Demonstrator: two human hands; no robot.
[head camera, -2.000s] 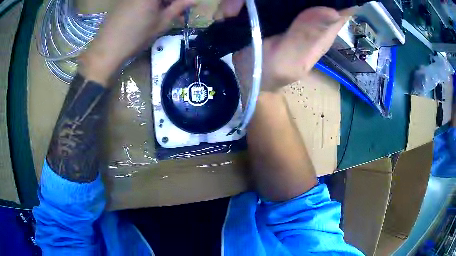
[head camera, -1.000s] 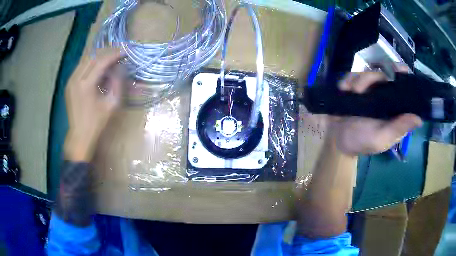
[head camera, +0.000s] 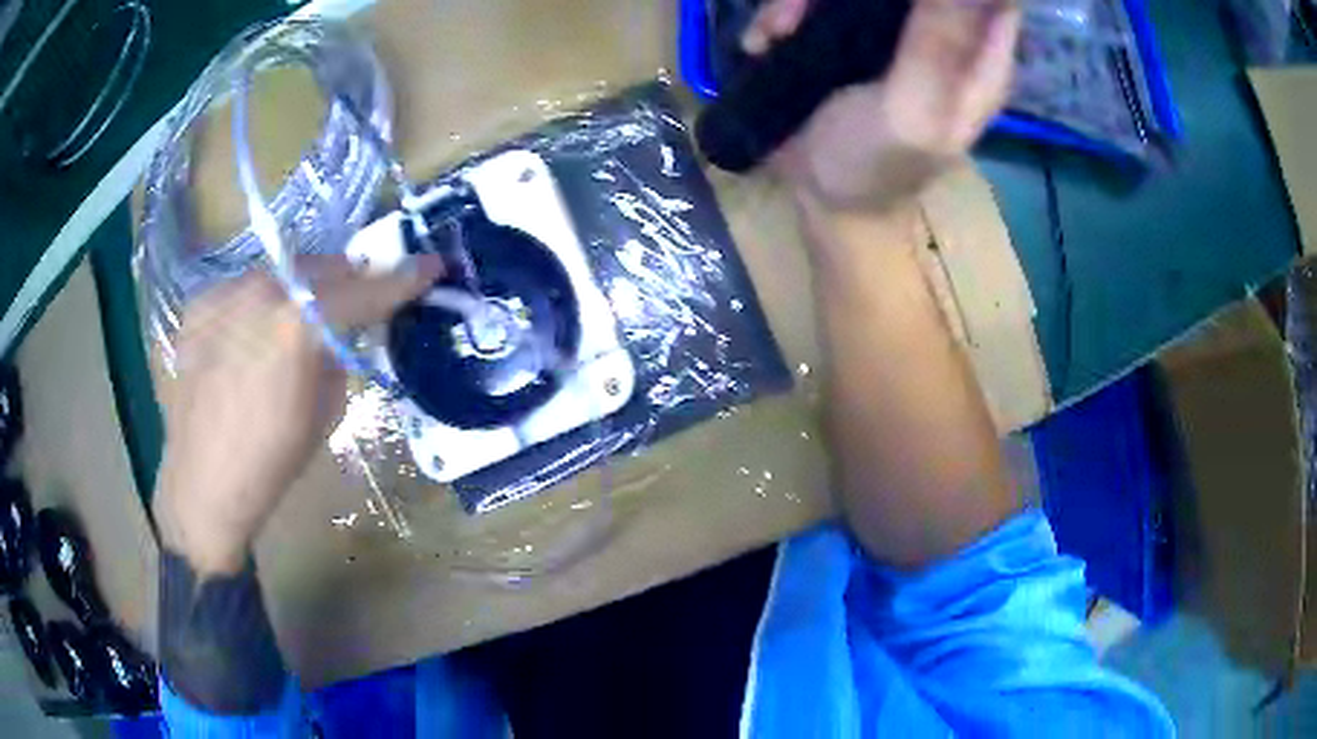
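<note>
A round black housing (head camera: 527, 267) with a pale centre sits in the white assembly jig (head camera: 604, 378). A clear cable (head camera: 260, 202) loops up from the housing's neck and over my left hand. My left hand (head camera: 267, 368) is at the housing's left side, its fingers reaching to the neck and the cable; the exact grip is blurred. My right hand (head camera: 881, 137) holds the black electric screwdriver (head camera: 787, 94) up and right of the jig, away from the housing. The screwdriver's bit is not clearly visible.
A cable coil (head camera: 181, 238) lies left of the jig on the cardboard sheet (head camera: 578, 44). The film-wrapped black base plate (head camera: 693, 274) is under the jig. A blue tray (head camera: 1144, 65) is at upper right. Waiting housings (head camera: 65, 556) are at lower left; an open cardboard box (head camera: 1235, 477) is at right.
My left hand has moved from beside the coil to the housing and cable. My right hand has brought the screwdriver from the far right nearer the jig. The camera view has turned and shifted.
</note>
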